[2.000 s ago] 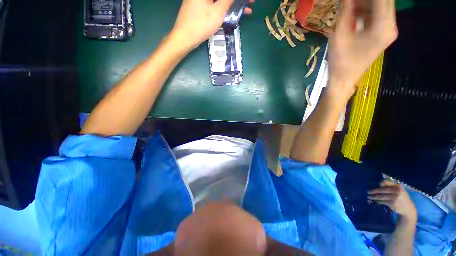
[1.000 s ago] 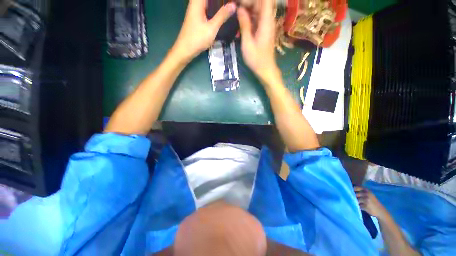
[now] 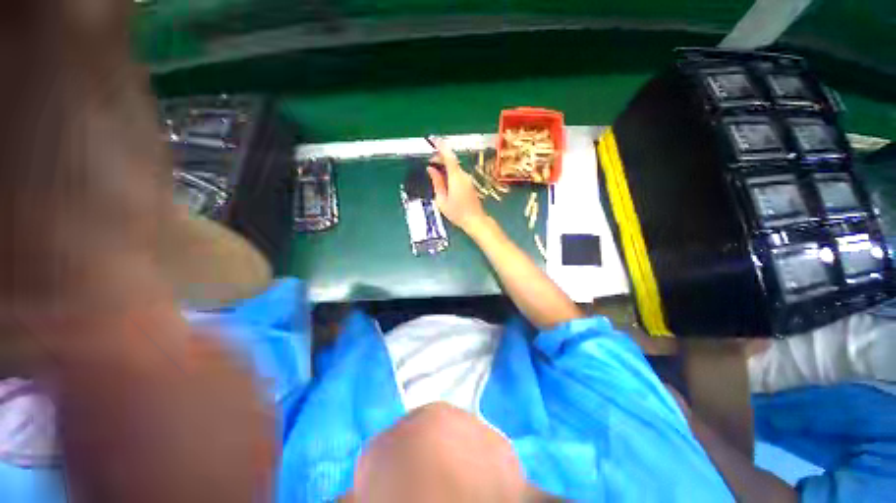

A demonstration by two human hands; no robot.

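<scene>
An open phone unit lies on the green bench mat, its silvery-white inside showing. A dark flat block, which looks like the battery, is at its far end. My right hand is at the right edge of this block, fingers bent, with a thin dark piece near the fingertips. Whether it grips either is too small to tell. A large blurred arm or hand shape, apparently my left hand, is very close to the camera and covers the left side. Its fingers cannot be made out.
A second phone lies left on the mat. A red bin of tan strips, loose strips and a white sheet are right. Black phone trays with a yellow band stand far right, more trays left. Another person's blue sleeve shows lower right.
The view has tilted up and shows more of the bench and trays. The left arm has left the phone and is now blurred near the camera. My right hand remains at the dark block.
</scene>
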